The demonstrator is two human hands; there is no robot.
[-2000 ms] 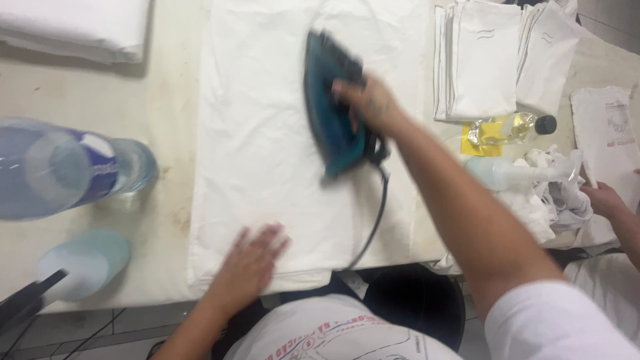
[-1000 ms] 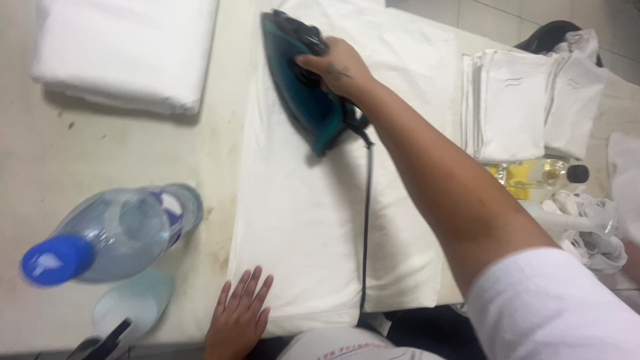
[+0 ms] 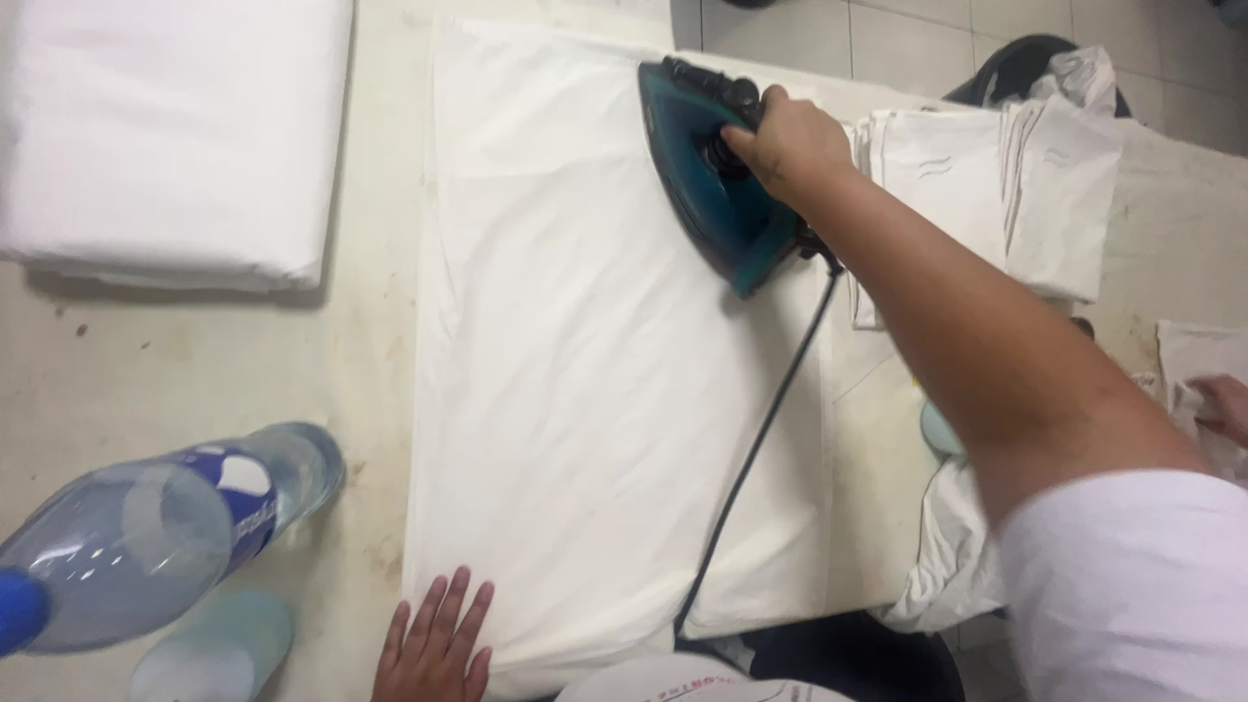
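Observation:
A teal and black clothes iron (image 3: 717, 185) lies on a white cloth (image 3: 585, 390) near its far right edge. My right hand (image 3: 795, 146) is closed around the iron's handle, arm stretched out. From the iron's rear, a dark power cord (image 3: 756, 448) runs over the cloth to the table's near edge. My left hand (image 3: 436, 639) rests with fingers spread at the near left corner of the cloth and grips nothing. The cloth shows soft wrinkles, mostly in its upper and middle parts.
A folded white fabric stack (image 3: 175, 136) lies far left. Below it are a large plastic bottle (image 3: 146, 536) and a pale translucent container (image 3: 214, 648). Folded white cloths (image 3: 936, 185) lie at the right, beside crumpled fabric (image 3: 955, 556). Another person's hand (image 3: 1224, 405) touches cloth at the right edge.
The iron, in my right hand, has moved over the cloth to its far right part; one second ago it was at the far left part. My left hand stays at the near left corner.

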